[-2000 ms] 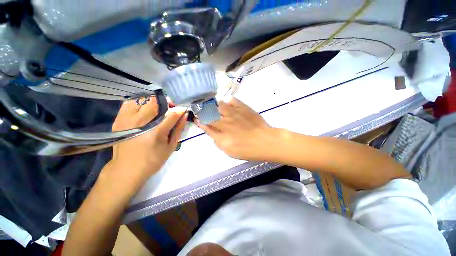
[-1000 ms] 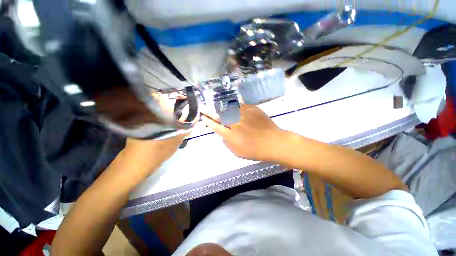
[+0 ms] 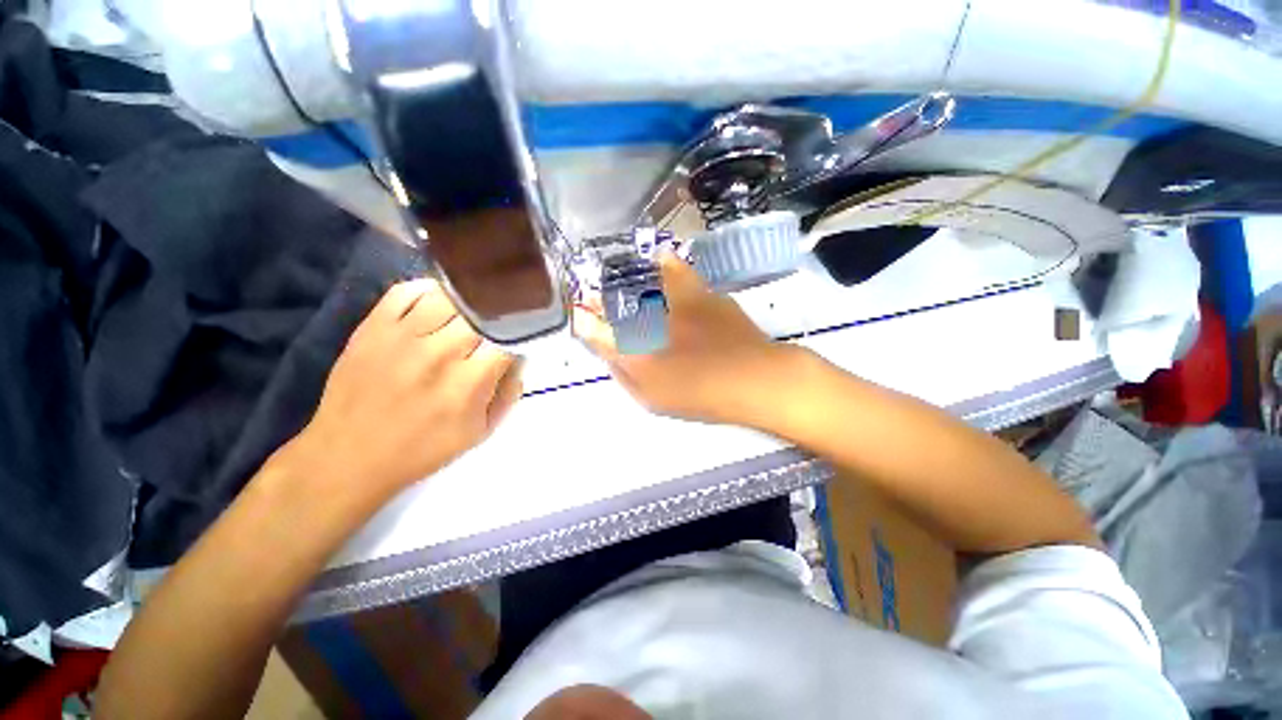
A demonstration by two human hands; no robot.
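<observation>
The white sewing machine head with a blue stripe [image 3: 619, 124] spans the top of the view. Its ribbed tension dial [image 3: 748, 248] and shiny metal parts hang in front of the needle area, which is mostly hidden. My left hand [image 3: 415, 380] is bent with curled fingers beside the shiny cover, left of the needle area. My right hand [image 3: 703, 349] is just right of the needle area, its fingertips behind the metal parts. What either hand holds cannot be seen. Dark cloth [image 3: 211, 267] lies in a heap at the left, reaching my left hand.
A measuring tape strip [image 3: 591, 523] runs along the table's front edge. A black flat shape [image 3: 875, 245] lies behind the dial. A yellowish thread [image 3: 1076, 138] crosses the machine head. A cardboard box [image 3: 889, 556] is below the table. Red material [image 3: 1195, 369] and grey plastic wrapping are at the right.
The view has shifted, so the machine head and shiny cover sit differently. My left hand has come out from behind the cover, with curled fingers showing. My right hand stays near the needle area.
</observation>
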